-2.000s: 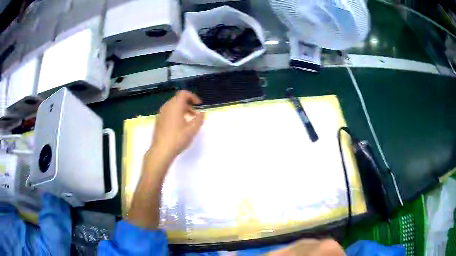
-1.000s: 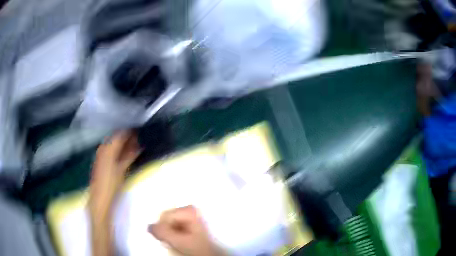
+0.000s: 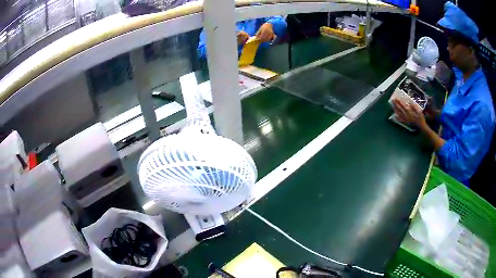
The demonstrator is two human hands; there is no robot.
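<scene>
Neither of my hands is in the picture. Nearest in front of me, the far corner of the white work mat (image 3: 251,261) with yellow tape shows at the bottom edge. The end of a slim black pen-like stick (image 3: 217,270) lies at its left. Part of the black electric screwdriver (image 3: 321,271) and its cord show at the right, cut off by the edge. The open white bag (image 3: 93,234) heaped with black rings (image 3: 130,244) stands at the lower left.
A white desk fan (image 3: 197,172) stands beyond the mat, its white cord (image 3: 288,237) crossing the green bench (image 3: 326,201). Stacked projectors (image 3: 90,157) are at left. A green crate (image 3: 473,203) holds white wrapped parts. A blue-clothed person (image 3: 469,117) holds an opened unit (image 3: 409,96); another person's hands show beyond.
The view has swung up and to the right, along the bench. My hands have gone out of the picture. Most of the mat is now below the frame.
</scene>
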